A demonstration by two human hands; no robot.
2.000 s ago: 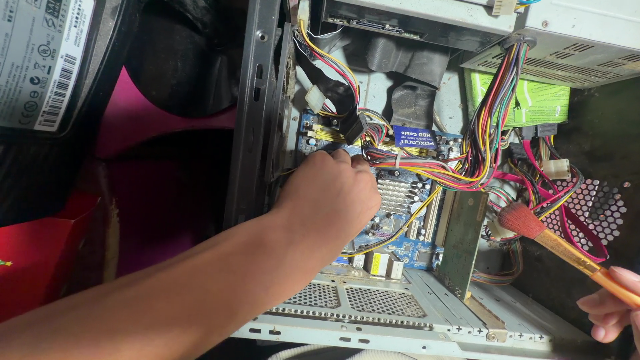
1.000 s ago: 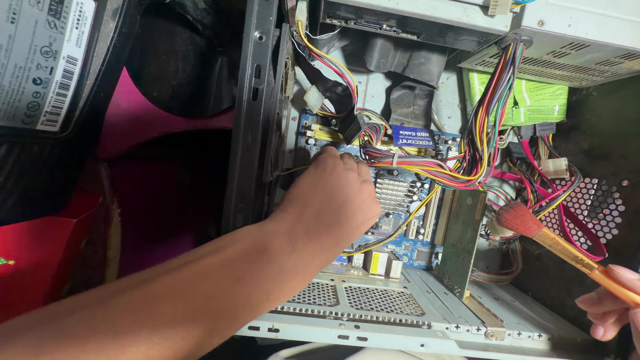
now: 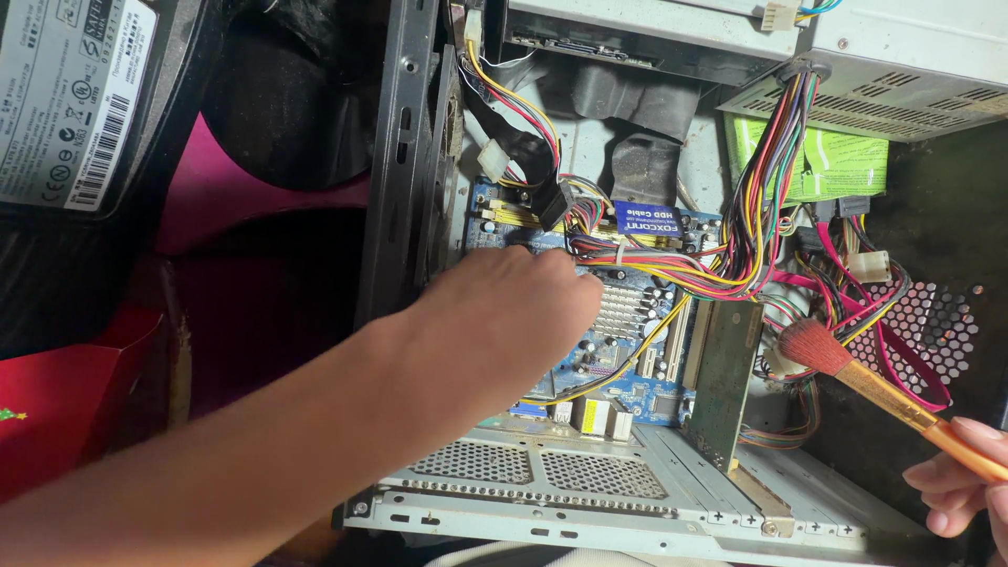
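Observation:
My left hand point(image 3: 512, 315) reaches from the lower left over the blue motherboard point(image 3: 622, 370) in an opened computer case. Its fingers point down and are hidden, so what they touch or hold does not show. A bundle of coloured power cables point(image 3: 677, 272) runs just right of its knuckles, above a finned metal heatsink point(image 3: 618, 311). At the right edge my right hand point(image 3: 957, 476) holds the handle of a soft brush point(image 3: 874, 386). The brush's reddish bristles lie over cables, right of an upright expansion card point(image 3: 724, 386).
A power supply point(image 3: 906, 71) and a drive point(image 3: 646, 47) fill the upper part of the case. The case's dark side rail point(image 3: 402, 157) stands left of the board. A green packet point(image 3: 843, 157) lies below the power supply. A black labelled device point(image 3: 79, 102) and a red box point(image 3: 79, 394) are on the left.
My left hand shifts slightly over the motherboard and its fingers change their pose. My right hand and the brush stay nearly still.

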